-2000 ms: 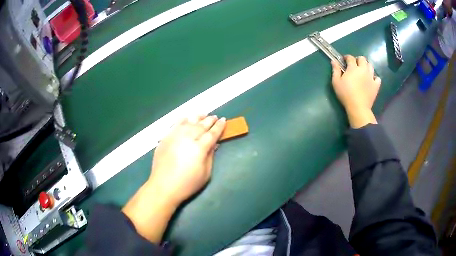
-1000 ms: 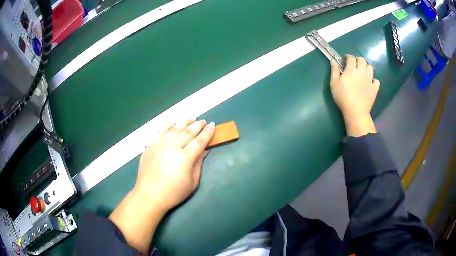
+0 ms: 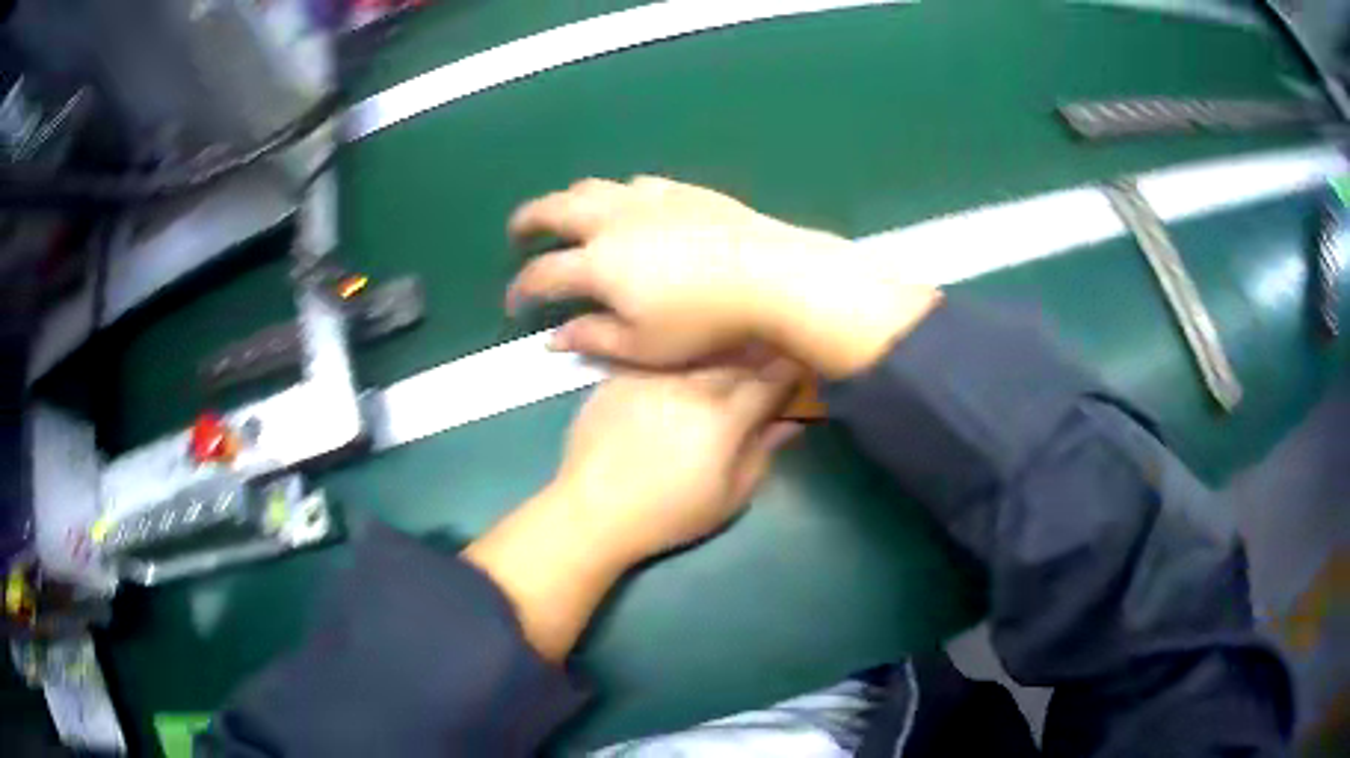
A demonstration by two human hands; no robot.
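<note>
My left hand (image 3: 652,459) lies on the green surface in the middle. A small part of the orange block (image 3: 806,400) shows at its fingers; the rest is hidden under the hands and sleeve. My right hand (image 3: 666,274) reaches left across the top of my left hand, fingers apart and nothing seen in it. A grey metal strip (image 3: 1180,296) lies alone at the right, its upper end on the white stripe. The picture is blurred.
The machine base with its red button (image 3: 215,438) is at the left, with a dark strip (image 3: 267,350) beside it. More grey strips (image 3: 1192,117) lie at the upper right. A short dark strip (image 3: 1328,267) is at the right edge. A green label (image 3: 181,733) is at the lower left.
My right hand has let go of the metal strip and moved left over my left hand. The view has turned left, so the machine shows more and the strips sit further right.
</note>
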